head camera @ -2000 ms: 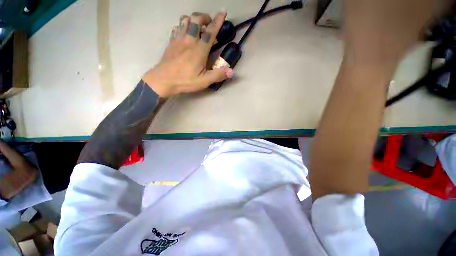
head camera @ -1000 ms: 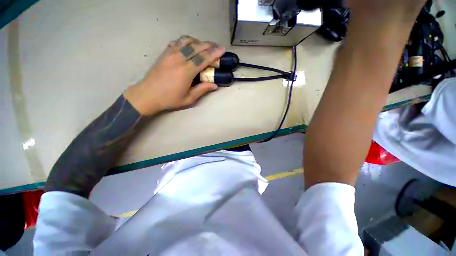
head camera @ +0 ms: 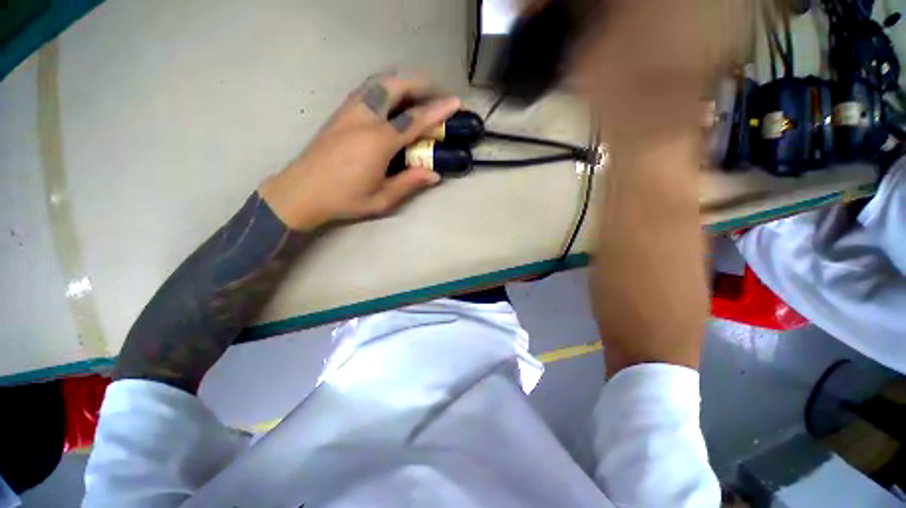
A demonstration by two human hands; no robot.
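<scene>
Two black corded devices [head camera: 452,159] with cream labels lie side by side on the bench, their short cables running right to a shared point. My left hand [head camera: 363,149] rests over them, fingers and thumb holding them at their left ends. My right hand [head camera: 621,60] is blurred at the top right, gripping the black electric screwdriver [head camera: 536,50], also blurred. Its thin bit [head camera: 494,107] points down toward the upper device; whether it touches cannot be told. No screw can be made out.
The screw feeder [head camera: 494,18] stands behind the screwdriver, mostly hidden. A thin black cord [head camera: 583,218] crosses the bench's green edge [head camera: 397,306]. Several black devices [head camera: 785,124] lie at the right. A person's white sleeve [head camera: 830,258] is beyond them. A tape strip [head camera: 58,198] runs at left.
My right hand and the screwdriver have come down and left from the feeder toward the devices. The view has shifted slightly. My left hand still holds the two devices.
</scene>
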